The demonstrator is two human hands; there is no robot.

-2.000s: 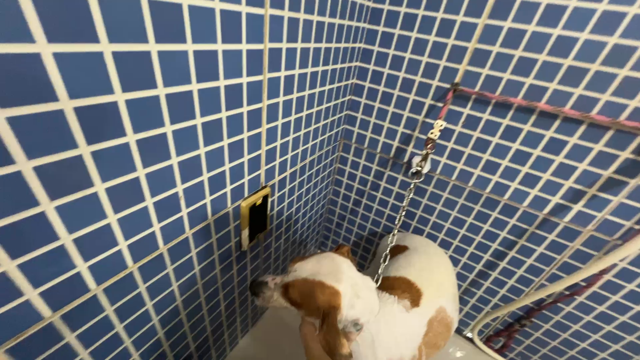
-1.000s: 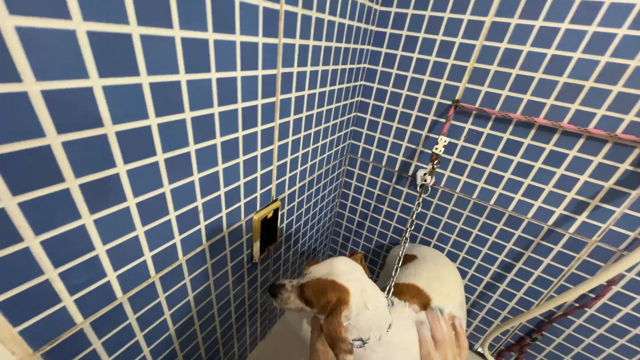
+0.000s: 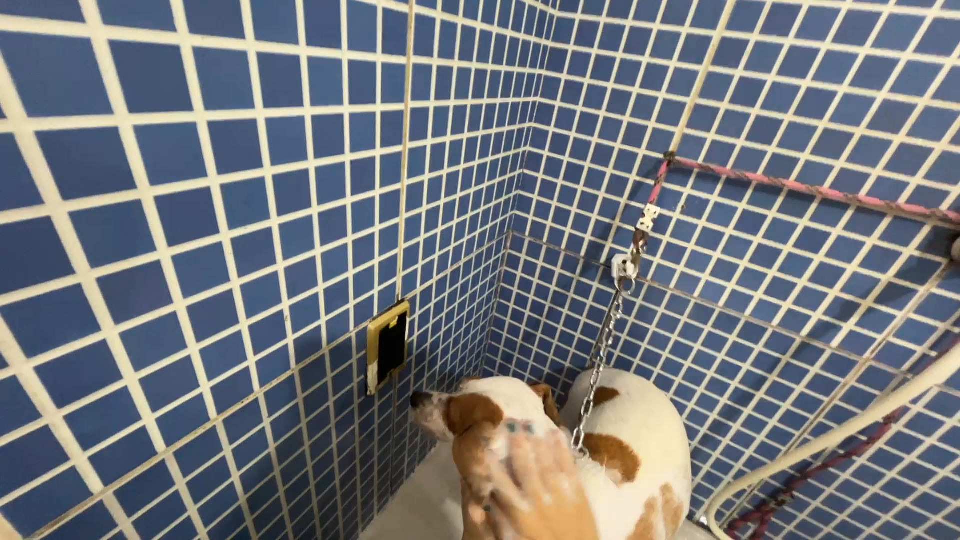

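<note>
A white dog with brown patches [image 3: 634,420] stands in the tiled corner, its head turned left. My right hand [image 3: 544,480], wet with lather, lies flat over the side of its head and neck behind the brown eye patch, gripping nothing. At the bottom edge, below the brown ear, a sliver of my left hand [image 3: 474,525] seems to show against the dog; most of it is hidden and its fingers cannot be made out. A metal chain [image 3: 609,330] runs from the dog's neck up to a white wall fitting [image 3: 624,267].
Blue tiled walls meet behind the dog. A yellow-framed black plate [image 3: 388,346] is on the left wall near its muzzle. A pink rope [image 3: 810,189] crosses the right wall. A pale hose [image 3: 832,442] curves at lower right. The white tub surface [image 3: 420,495] lies beneath.
My right hand, out of view two seconds ago, was on the dog's back one second ago and has moved left onto its head and neck.
</note>
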